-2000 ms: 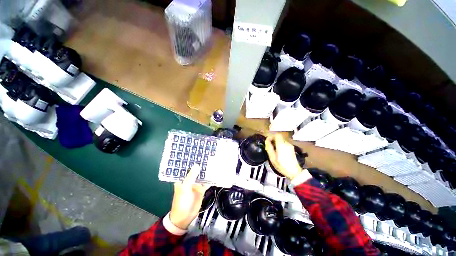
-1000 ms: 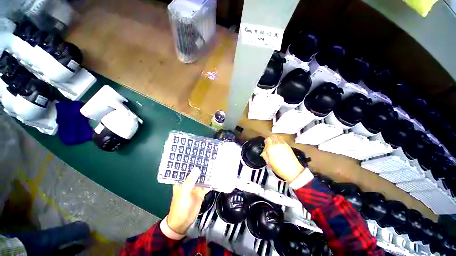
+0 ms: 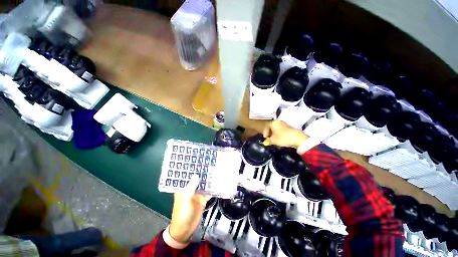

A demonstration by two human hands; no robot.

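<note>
My left hand (image 3: 187, 213) holds a clear-whitish parts tray (image 3: 221, 170) by its lower edge, thumb on top. Small dark rectangles fill the tray's left part in a grid; its right part shows none. My right hand (image 3: 282, 135) is at the top of a glossy black camera head (image 3: 256, 150), just right of the tray. Its fingertips are bent together against the ball; whether a small part is between them cannot be told. White camera bodies (image 3: 261, 173) stand in rows under the black heads.
A grey post (image 3: 235, 75) rises behind the tray, with a small bottle (image 3: 219, 118) beside it. More cameras (image 3: 321, 95) stand in rows at right. A clear plastic tub (image 3: 193, 40) is on brown board. At left are a white camera (image 3: 125, 123), dark blue cloth (image 3: 88, 129) and more cameras.
My right hand has shifted up to the ball's upper right, and its forearm has swung rightward, uncovering black heads beneath it. The left hand still holds the tray. The view has shifted slightly.
</note>
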